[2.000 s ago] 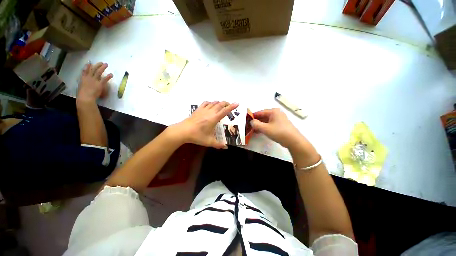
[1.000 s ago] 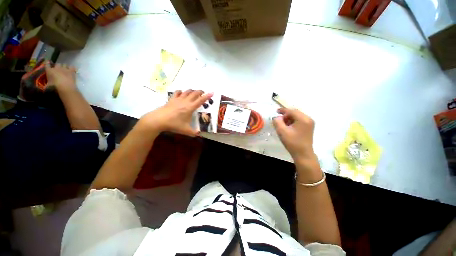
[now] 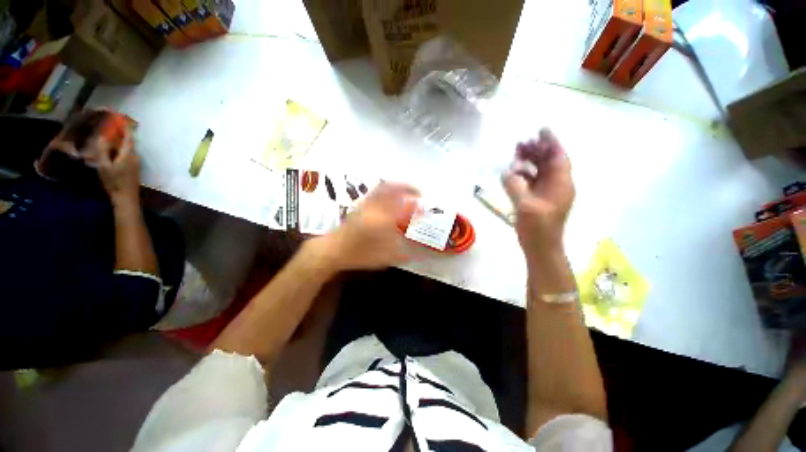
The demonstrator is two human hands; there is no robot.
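The white face of the retail box [image 3: 320, 201], with product pictures, lies on the white tabletop. The orange cable [image 3: 462, 233] is coiled to its right, out of the box, with a white label on top. My left hand [image 3: 376, 228] is blurred, at the coil's left side, its fingers closed on it and covering part of the box. My right hand [image 3: 541, 185] is raised, blurred, thumb and fingers apart, with nothing clear in it. A utility knife [image 3: 493, 205] lies beside it. A blurred clear plastic tray [image 3: 449, 93] is in front of the brown carton.
A shipping carton [image 3: 442, 31] stands at the back. Yellow sheets lie left [image 3: 292, 132] and right [image 3: 610, 287]. A second knife [image 3: 201, 153] lies near a neighbour's hand [image 3: 119, 163]. Orange retail boxes [image 3: 629, 40] stand back right; more [image 3: 773, 256] are at the right edge.
The box now lies left of the coil, with more of its printed face showing. My left hand has moved right onto the coil. The clear tray now shows by the carton. My right hand has risen.
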